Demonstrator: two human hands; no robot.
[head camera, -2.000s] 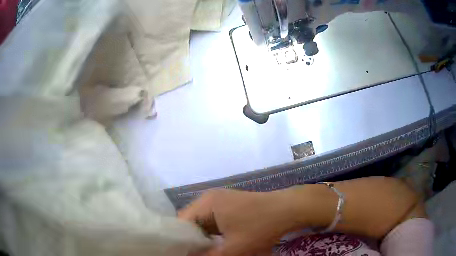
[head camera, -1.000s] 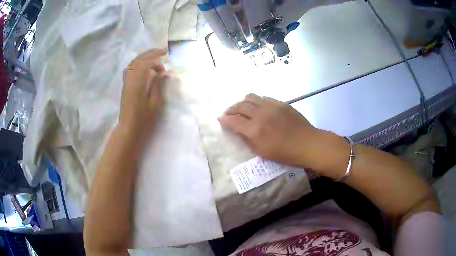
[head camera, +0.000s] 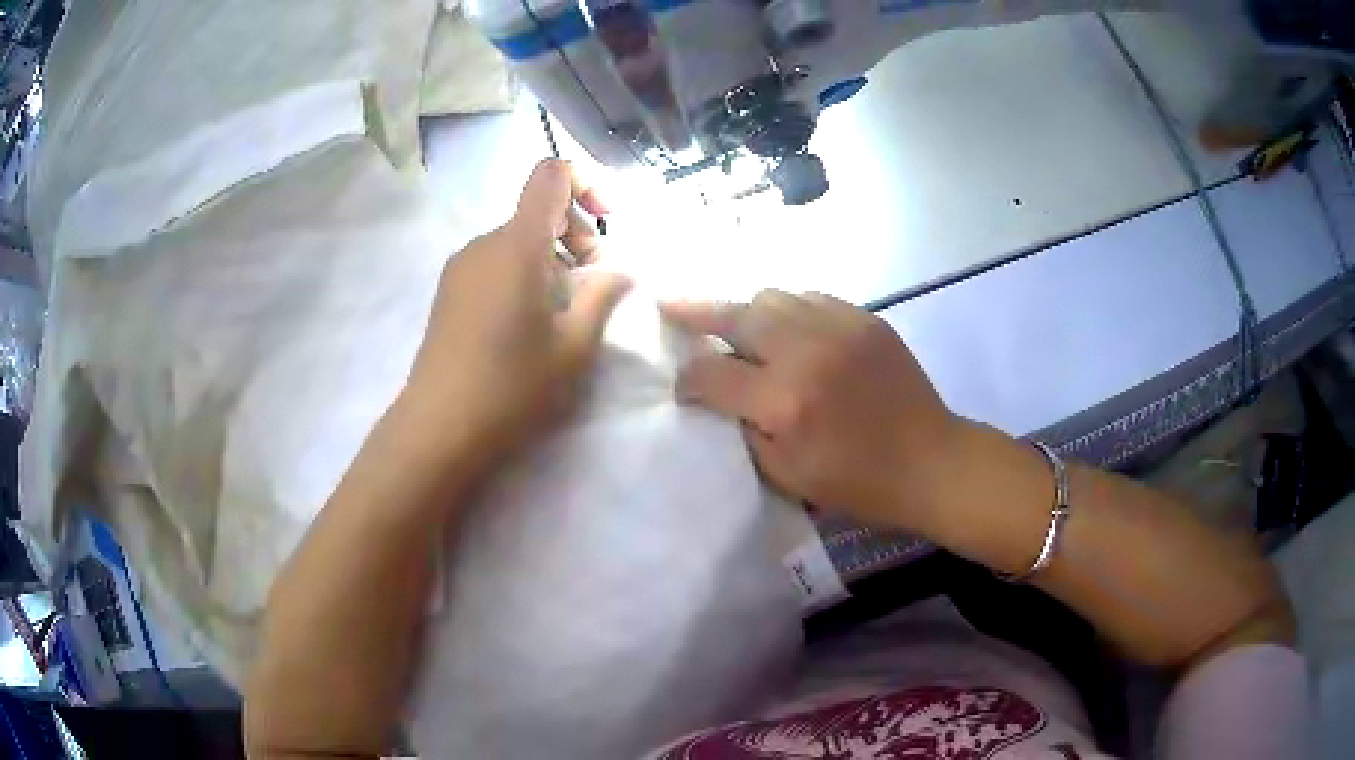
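Observation:
My left hand (head camera: 513, 305) and my right hand (head camera: 825, 394) pinch the top edge of a white cloth piece (head camera: 609, 549) in front of the needle area. The white piece hangs down from my fingers towards my lap and is slightly blurred. A small dark thing shows at my left fingertips; I cannot tell what it is. A white printed label (head camera: 814, 570) shows partly at the right edge of the cloth. The beige cloth (head camera: 268, 297) lies heaped to the left. The presser foot area (head camera: 713, 171) of the sewing machine is under bright light, just beyond my hands.
The machine head (head camera: 595, 67) stands at the top. The needle plate and bed (head camera: 1025, 149) extend right. A dark tool with yellow-orange (head camera: 1281, 153) lies at the right. A cord (head camera: 1207, 208) crosses the table, and a measuring tape (head camera: 1174, 398) runs along the front edge.
My left hand has moved right, close to my right hand. The white piece has shifted right and now covers most of the beige part and the label. The machine appears further left in view.

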